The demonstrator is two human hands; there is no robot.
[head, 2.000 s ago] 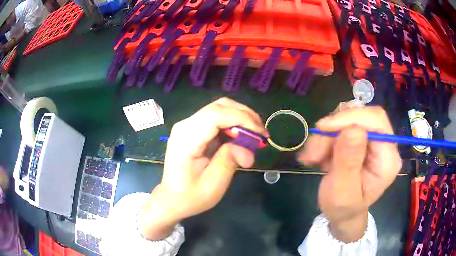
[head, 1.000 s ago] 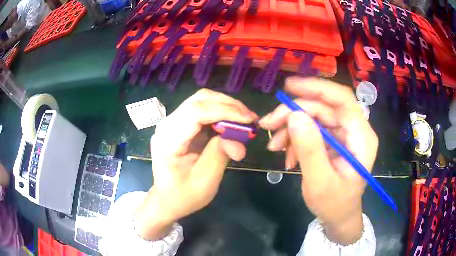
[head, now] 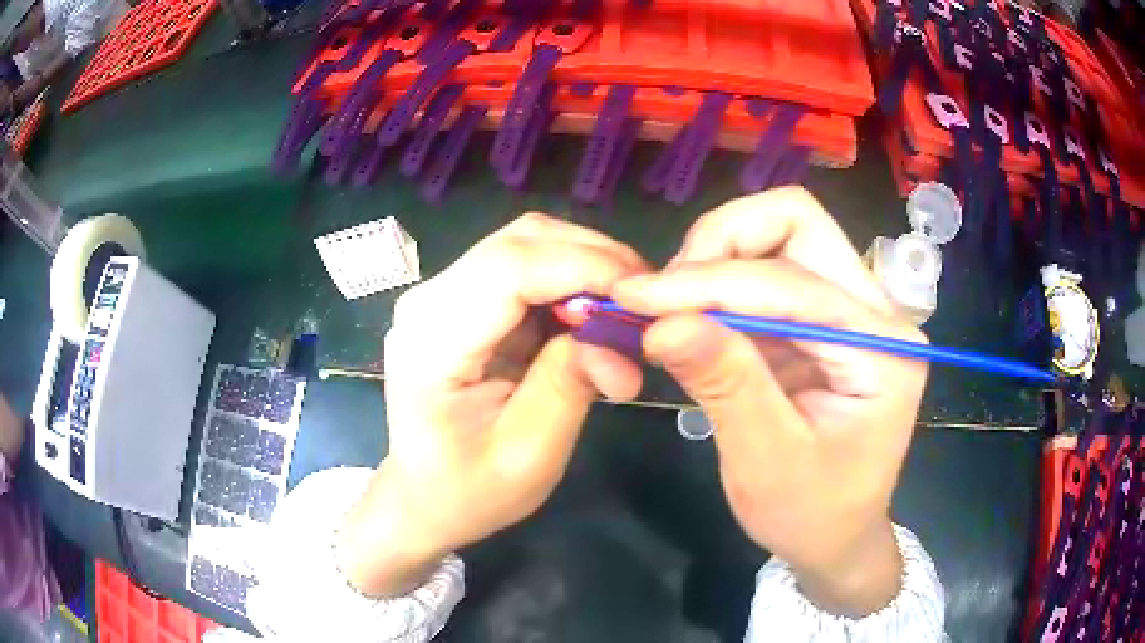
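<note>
My left hand point(head: 483, 377) holds a small watch case point(head: 612, 332) with dark purple sides between thumb and fingers, in the middle of the view. My right hand point(head: 785, 377) grips a thin bright blue stick tool point(head: 866, 343) like a pen. The stick's left tip is at the upper edge of the watch case, and its other end points right and slightly down. My fingertips hide much of the case; the two hands are close together at it.
Red trays point(head: 753, 57) with purple straps hanging over lie beyond my hands. A clear pot point(head: 909, 270) with its lid open and a yellow-white roll point(head: 1071, 324) are right. A printed card point(head: 368, 258), white tape dispenser point(head: 132, 389) and sheet of dark squares point(head: 245, 471) are left.
The blue stick has swung to nearly level and its tip has come to the watch case. My right hand has moved left to my left hand. The yellowish ring seen earlier no longer shows.
</note>
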